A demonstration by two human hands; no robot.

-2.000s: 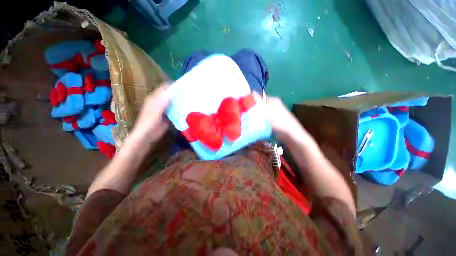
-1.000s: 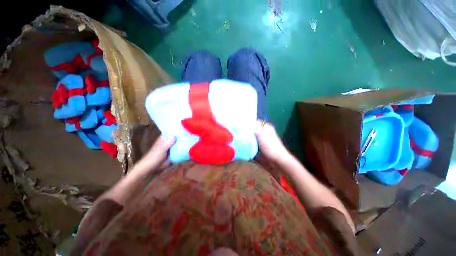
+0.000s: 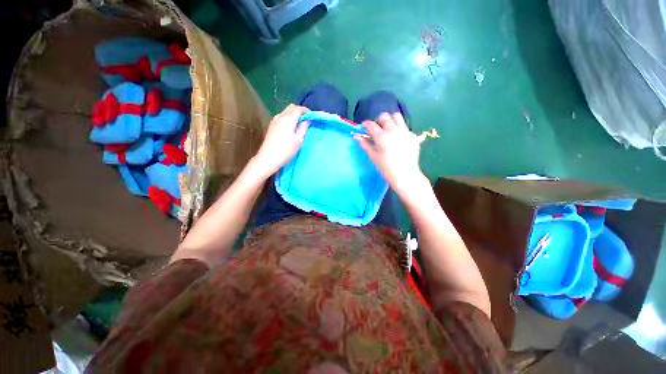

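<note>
A light-blue plush lid lies on my lap, turned over so its plain bright-blue inside with a raised rim faces up. Bits of red show at its far and near edges. My left hand holds its far left corner. My right hand pinches the rim near the far right corner. What is under my right fingers is hidden.
A large torn-rimmed carton at left holds several blue pieces with red bows. A small carton at right holds a blue tray with snips in it. A stool and white sack stand beyond.
The plush lid has been turned over from its bow side to its inside. Both hands have moved from its sides to its far rim.
</note>
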